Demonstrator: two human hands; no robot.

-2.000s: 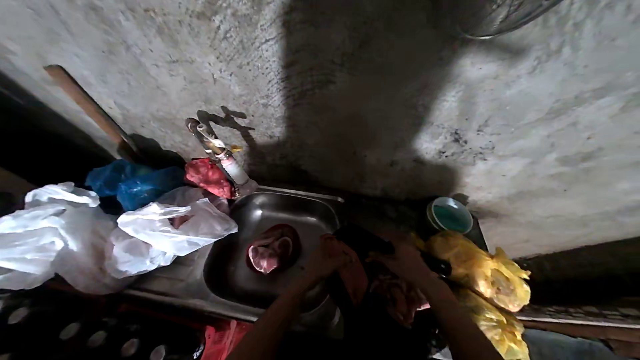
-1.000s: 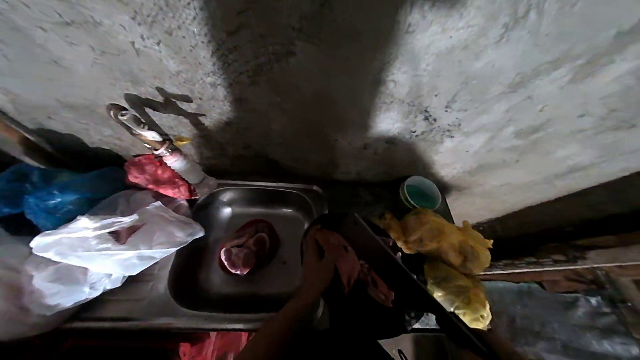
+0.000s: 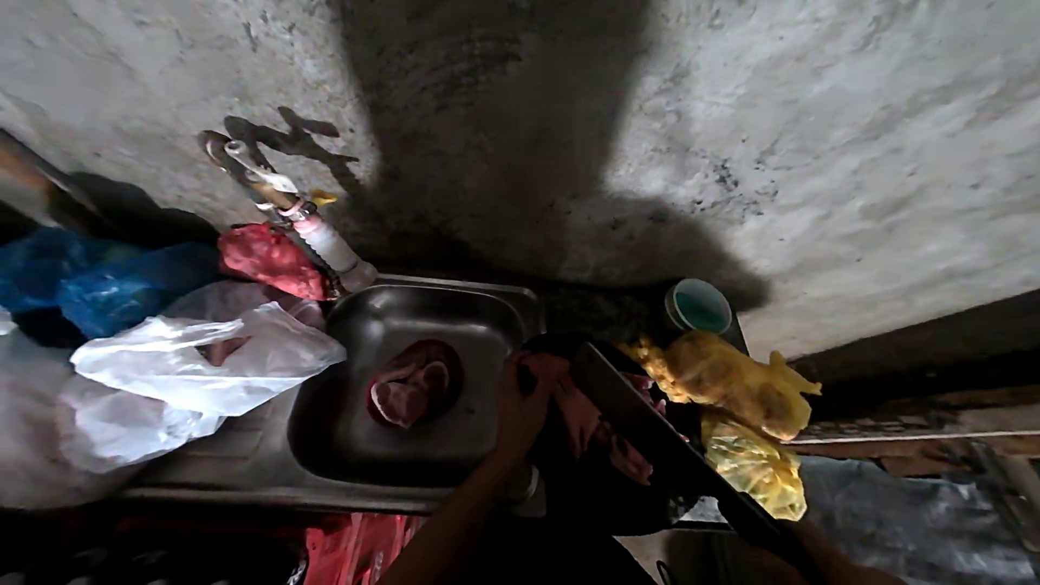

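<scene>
My left hand [image 3: 524, 398] holds the left end of a strip of raw meat [image 3: 577, 406] on a dark round surface, perhaps a cutting board, right of the sink. My right hand [image 3: 800, 548], dim at the lower right, grips the black handle of a large broad-bladed knife [image 3: 642, 414]. The blade slants up and left across the meat; whether it touches cannot be told. Smaller pieces of meat show on both sides of the blade. Another piece of raw meat [image 3: 406, 394] lies in reddish liquid in the steel sink [image 3: 496, 301].
Left of the sink lie white plastic bags [image 3: 211, 366], blue bags [image 3: 122, 284] and a red bag [image 3: 272, 260] beside a tap [image 3: 272, 187]. Yellow bags [image 3: 731, 382] and a small greenish bowl [image 3: 699, 307] stand right of the board. A rough concrete wall [image 3: 853, 162] rises behind.
Two seconds ago both hands were at the meat and no knife blade was plain. The knife is now in my right hand, which has moved to the lower right. The view has shifted right.
</scene>
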